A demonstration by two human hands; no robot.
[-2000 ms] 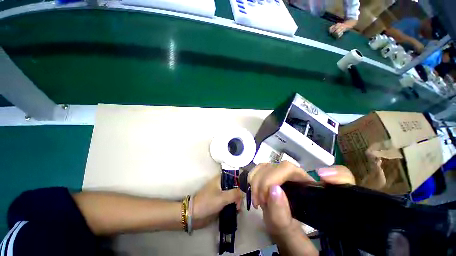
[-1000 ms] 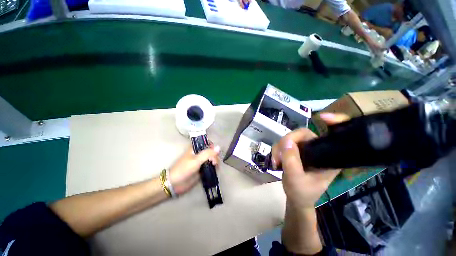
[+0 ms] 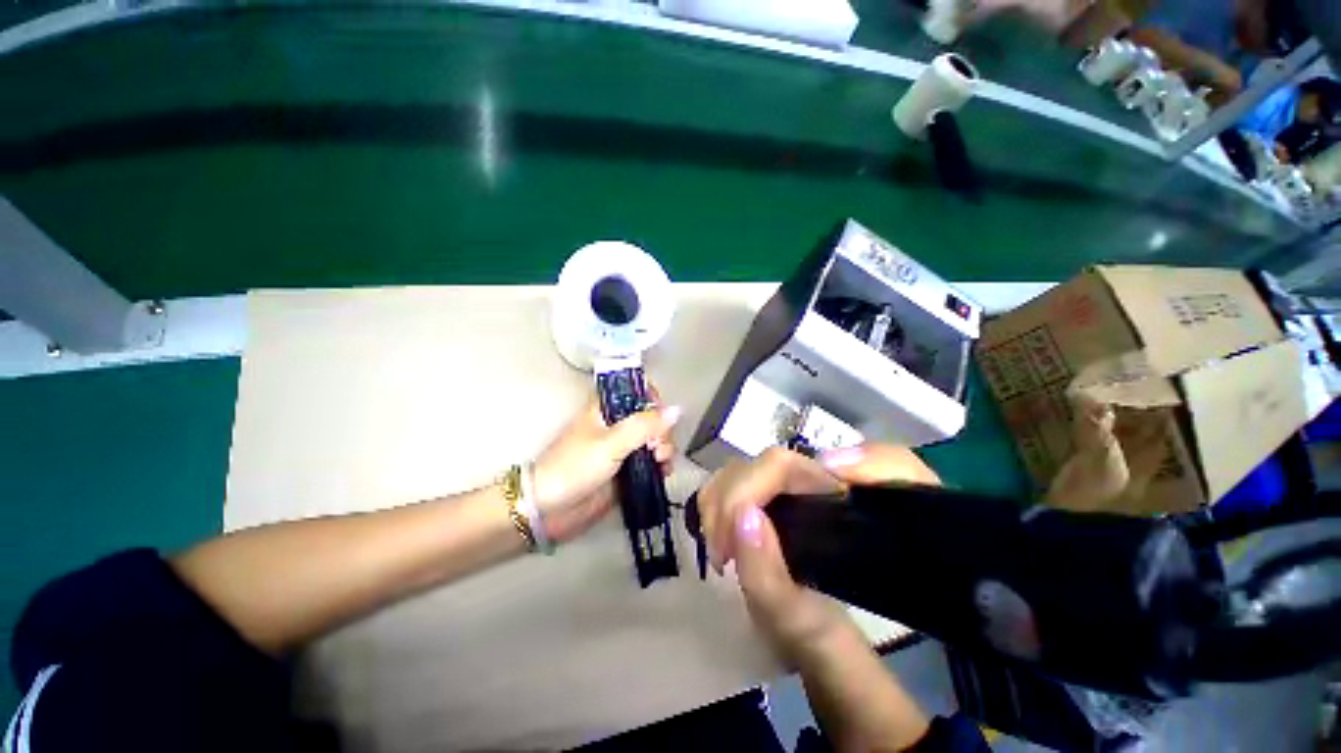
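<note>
A part-assembled hair dryer (image 3: 578, 302) lies on the beige mat (image 3: 397, 397), its white round barrel up and its black open handle pointing down. My left hand (image 3: 596, 464) grips the handle around its middle. My right hand (image 3: 794, 515) is closed around the thick black electric screwdriver (image 3: 956, 581). The driver's front end is just right of the handle's lower part, with the thin dark bit pointing down. I cannot tell whether the bit touches anything. The lower edge of my right palm is partly hidden by the driver.
A grey-white screw box (image 3: 882, 380) stands right of the dryer, beyond my right hand. A brown carton (image 3: 1125, 353) with torn flaps is farther right. Another dryer (image 3: 935, 97) lies on the green belt (image 3: 368, 162). A metal post (image 3: 66, 272) is at left. People sit across the belt.
My right hand and the driver have moved from over the screw box, left and down, to beside the dryer handle. My left hand still holds the dryer. The view has shifted.
</note>
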